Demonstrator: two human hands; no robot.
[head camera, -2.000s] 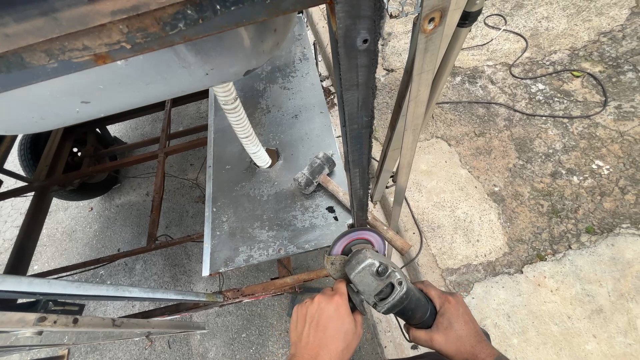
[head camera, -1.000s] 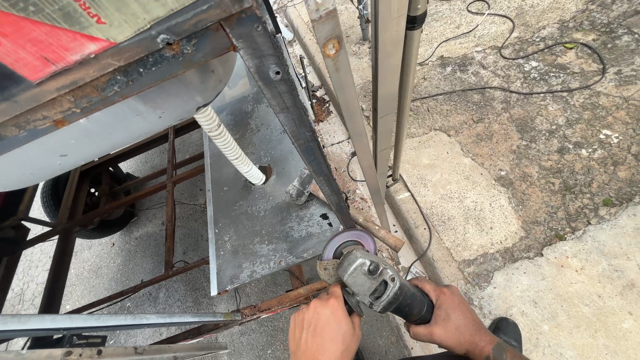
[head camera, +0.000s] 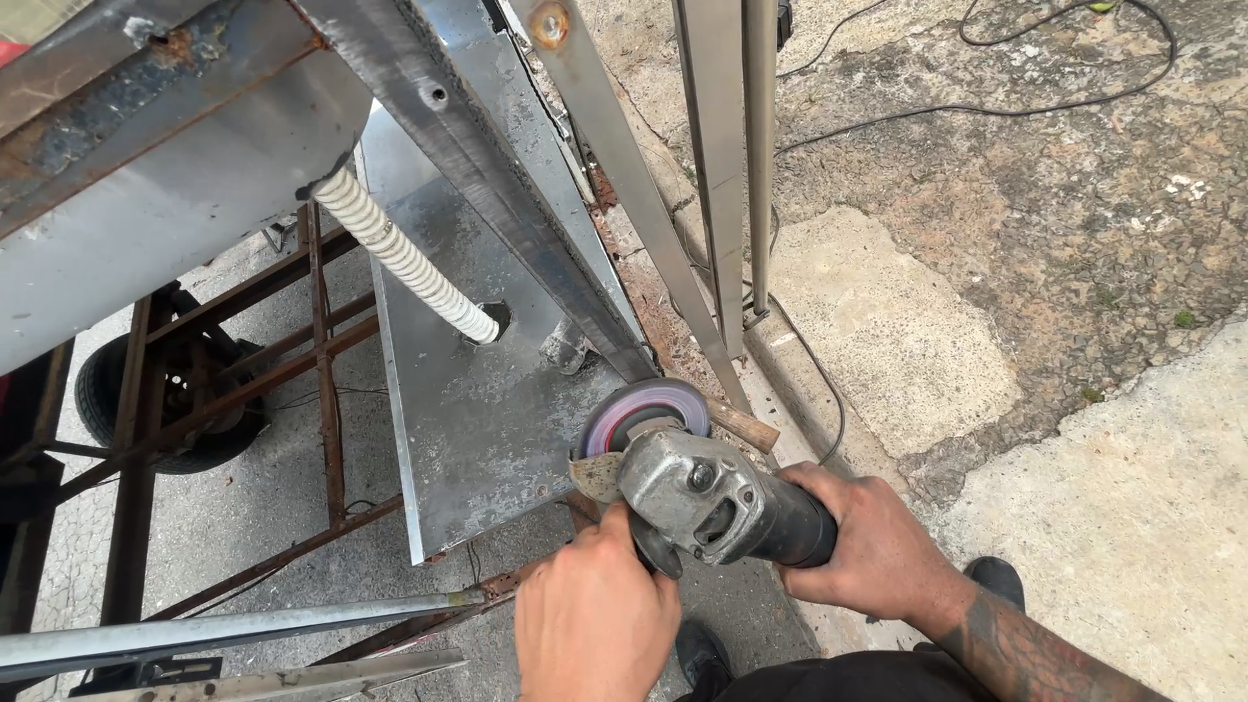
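Observation:
An angle grinder (head camera: 697, 487) is held in front of me, its disc (head camera: 645, 417) at the lower end of a dark steel angle upright (head camera: 507, 195). My left hand (head camera: 597, 609) grips the side handle, mostly covered by the fingers. Around the black rear body closes my right hand (head camera: 863, 536). Behind the disc a hammer lies on the grey sheet-metal panel (head camera: 458, 429); its head (head camera: 565, 348) shows left of the upright and its wooden handle (head camera: 743, 425) sticks out on the right. Whether the disc touches the steel, I cannot tell.
A white corrugated hose (head camera: 405, 253) enters a hole in the panel. Rusty frame bars (head camera: 327, 390) and a wheel (head camera: 175, 409) are at left. Metal posts (head camera: 717, 175) stand right of the upright. A black cable (head camera: 975, 110) crosses the rough concrete. Metal bars (head camera: 244, 624) cross at lower left.
The view has shifted. Both hands keep their hold on the grinder, and its disc stays near the upright's lower end.

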